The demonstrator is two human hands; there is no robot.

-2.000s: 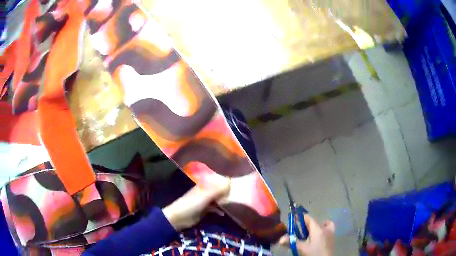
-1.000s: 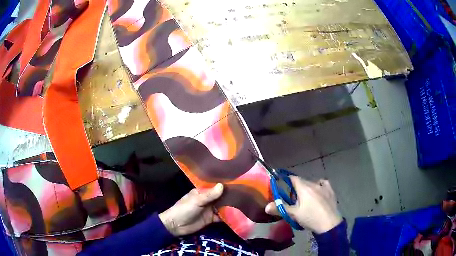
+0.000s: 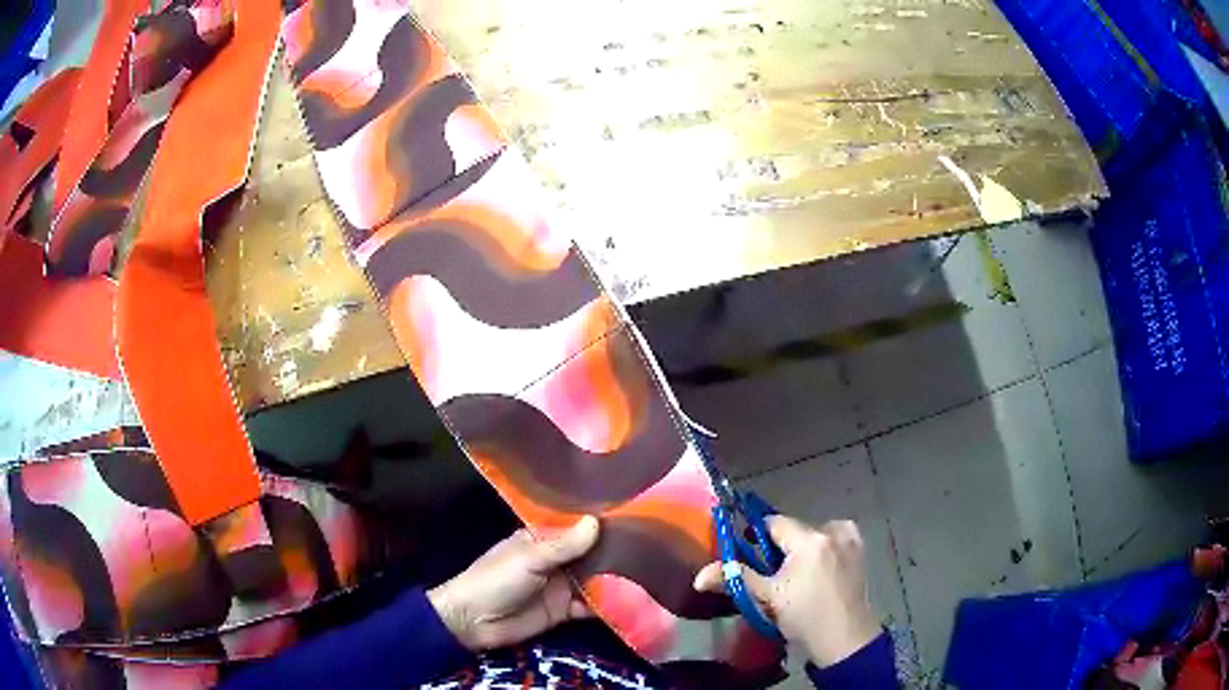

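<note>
The long printed fabric panel (image 3: 519, 290), in brown, pink, orange and white, runs from the table down over its edge to my lap. My left hand (image 3: 519, 588) grips the panel's left edge low down, thumb on top. My right hand (image 3: 805, 585) holds the blue-handled scissors (image 3: 743, 573) at the panel's right edge. The blades point up along that edge and are partly hidden against the fabric. A thin white trimming (image 3: 658, 367) curls away from the edge just above the blades.
The worn wooden table (image 3: 809, 121) has a yellow-white scrap (image 3: 999, 201) at its right corner. Orange strips (image 3: 169, 324) and printed pieces lie at left, above a thick printed stack (image 3: 128, 553). A blue bin (image 3: 1159, 297) stands at right; blue material (image 3: 1051, 627) and a printed heap lie lower right.
The scissors first moved up from the panel's lower end to its right edge, then slightly down. The white trimming now hangs loose there. The panel shifted slightly down. My left hand keeps its hold.
</note>
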